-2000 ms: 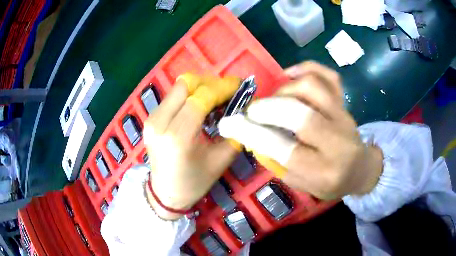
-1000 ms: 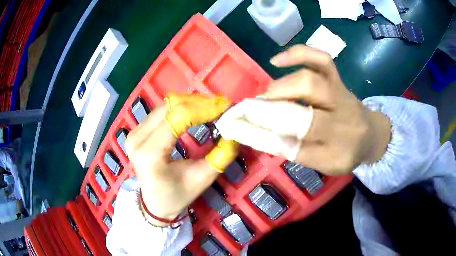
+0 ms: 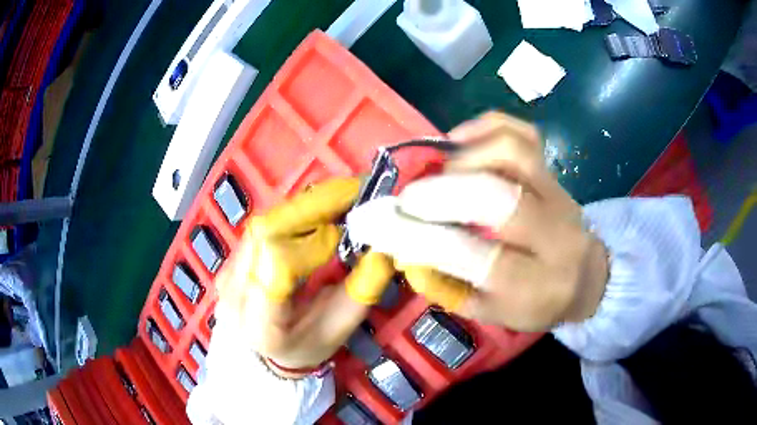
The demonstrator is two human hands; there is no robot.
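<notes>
A dark and silver metal watch (image 3: 378, 184) is held between both hands above the red compartment tray (image 3: 325, 51). My left hand (image 3: 290, 274), with yellow finger cots, grips the watch at its left side. My right hand (image 3: 523, 224) has a white wiping cloth (image 3: 448, 203) wrapped over its fingertips, pressed against the watch; a yellow cot shows below the cloth. A thin dark strip runs from the watch top to my right fingers. The right hand is slightly blurred. Several watches lie in tray pockets; the top pockets are empty.
White fixture blocks (image 3: 206, 137) lie beyond the tray at the left. A whitish bottle (image 3: 446, 37), a white wipe square (image 3: 531, 71) and a dark ribbed band piece (image 3: 651, 46) lie at the upper right. Stacked red trays (image 3: 100, 400) stand at the lower left.
The watch has turned and shows more of its edge, with a dark strip now visible. The white blocks have shifted right, nearer the tray. The hands stay together over the tray.
</notes>
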